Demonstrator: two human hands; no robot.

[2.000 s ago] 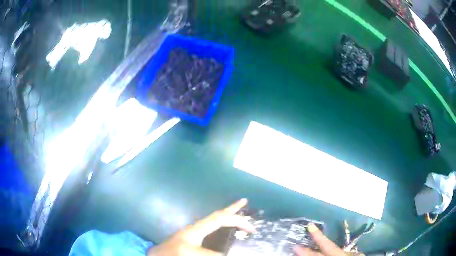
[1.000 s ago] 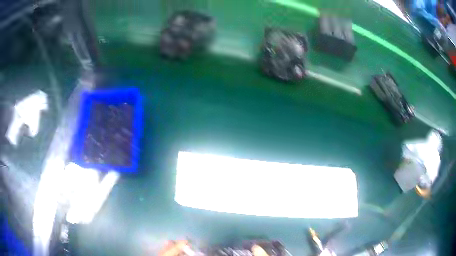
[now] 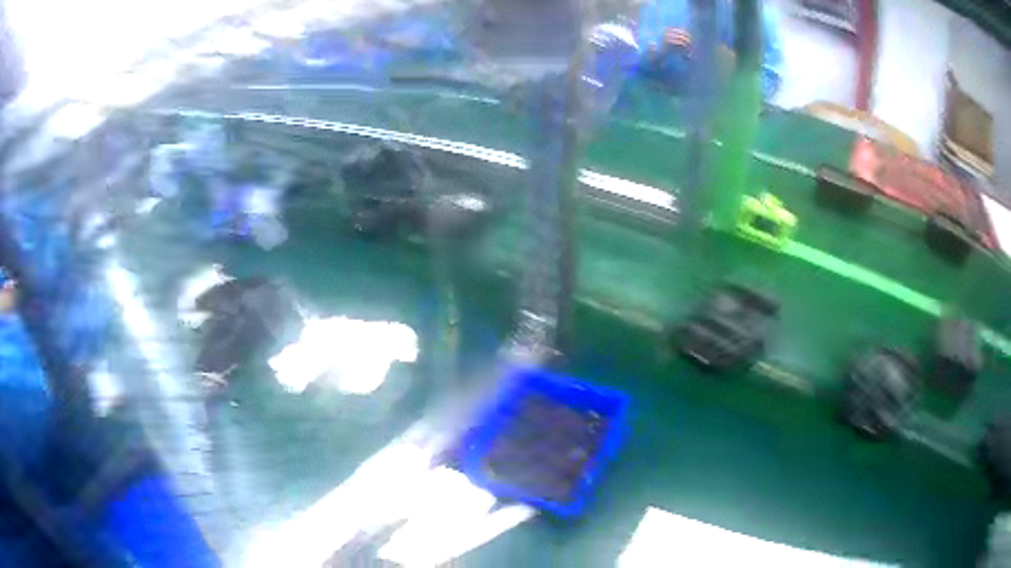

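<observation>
Neither of my hands is in the picture. The view is blurred. A blue parts tray [image 3: 609, 453] filled with small dark parts lies nearest in front of me, at the lower middle. White strips [image 3: 443, 519] lie beside its lower left side. The top part of a white sheet [image 3: 710, 544] shows at the bottom edge, right of the tray. Dark camera housings lie on the green bench behind and right of the tray, one at the centre right [image 3: 726, 327] and one further right [image 3: 881, 391].
A greyish post [image 3: 543, 189] rises behind the tray. A dark block [image 3: 956, 353] and a small yellow-green object [image 3: 767, 220] are at the right. Reddish trays [image 3: 915, 178] lie at the upper right. People in blue [image 3: 665, 50] are at the back. A white patch [image 3: 346, 353] shows at the left.
The view has swung left and up. The blue tray now shows lower and further right, and the back of the workplace has come into view. My hands and the device they held are out of the picture.
</observation>
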